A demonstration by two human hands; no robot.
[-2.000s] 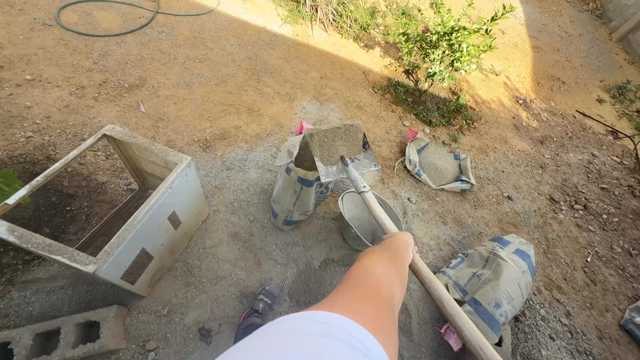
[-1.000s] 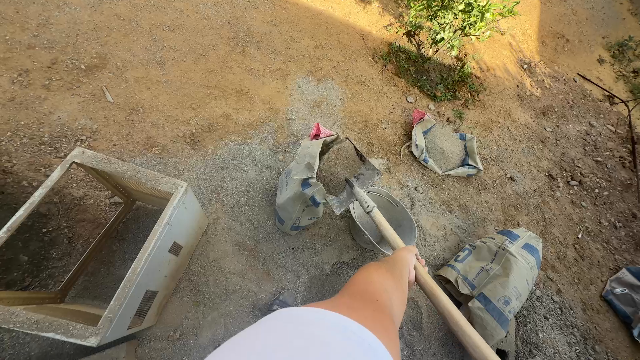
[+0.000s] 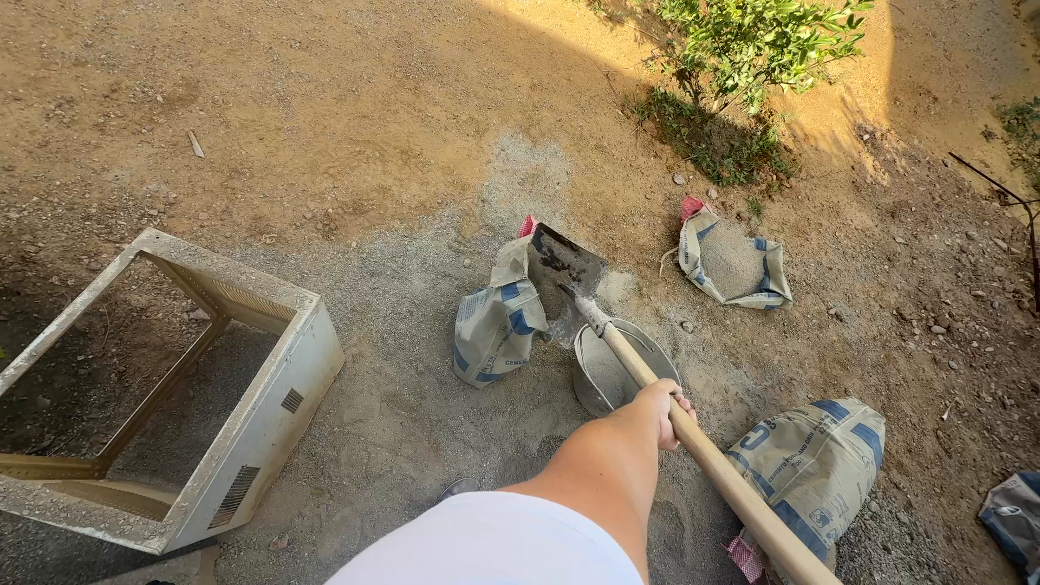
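My left hand (image 3: 670,413) is closed around the wooden shaft of a shovel (image 3: 715,465), with the forearm reaching up from the bottom edge. The shaft runs out of view at the lower right, and my right hand is not in view. The metal shovel blade (image 3: 573,262) is tilted at the mouth of an upright cement bag (image 3: 497,333), with dark residue on its face. Just below the blade, a metal bucket (image 3: 601,374) stands under the shaft, partly covered by it and my hand. What the bag holds is hidden.
An open cement bag (image 3: 773,272) of grey granular material lies at right. Another cement bag (image 3: 829,463) is beside the shaft, and part of one (image 3: 1016,520) shows at the right edge. A metal frame box (image 3: 305,382) stands left; a leafy shrub (image 3: 747,49) grows beyond.
Two seconds ago the blade carried a heap of grey material over the bag and bucket; now it is tilted and its face shows mostly bare. My left hand has kept its hold on the shaft.
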